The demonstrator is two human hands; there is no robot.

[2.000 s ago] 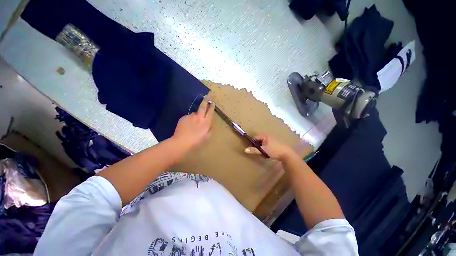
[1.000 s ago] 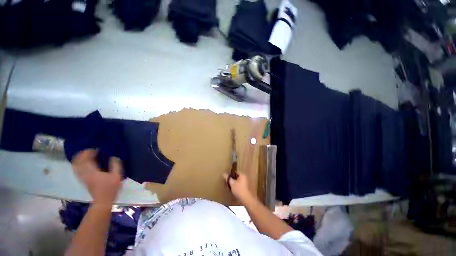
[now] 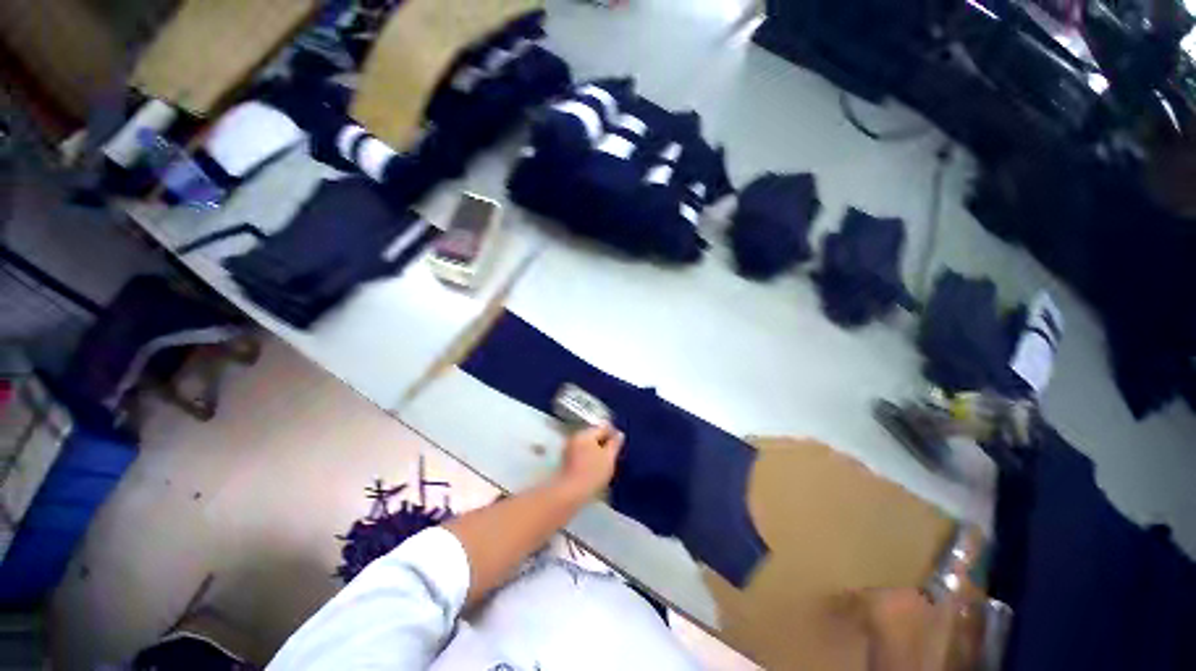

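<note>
The navy cut panels (image 3: 673, 452) lie across the pale table, their right end on the brown paper (image 3: 820, 524). A mottled pattern weight (image 3: 580, 404) lies on the cloth. My left hand (image 3: 593, 459) is at the weight's near end with its fingers bent; whether it grips the weight or cloth is unclear. My right hand (image 3: 905, 632) is blurred and cut off by the bottom edge, over the brown paper. Blurred silvery shapes (image 3: 955, 564) show beside it; I cannot tell whether it holds the shears.
The electric cutter (image 3: 938, 426) stands beyond the paper. A pale box with a dark pink top (image 3: 468, 240) lies up-left of the weight. Tied bundles (image 3: 617, 164) and small navy piles (image 3: 859, 266) line the far side. A large navy stack (image 3: 1115, 557) is at the right.
The view has swung left. My left hand has moved from over the panels to the weight. The shears, clear in my right hand before, are no longer distinct.
</note>
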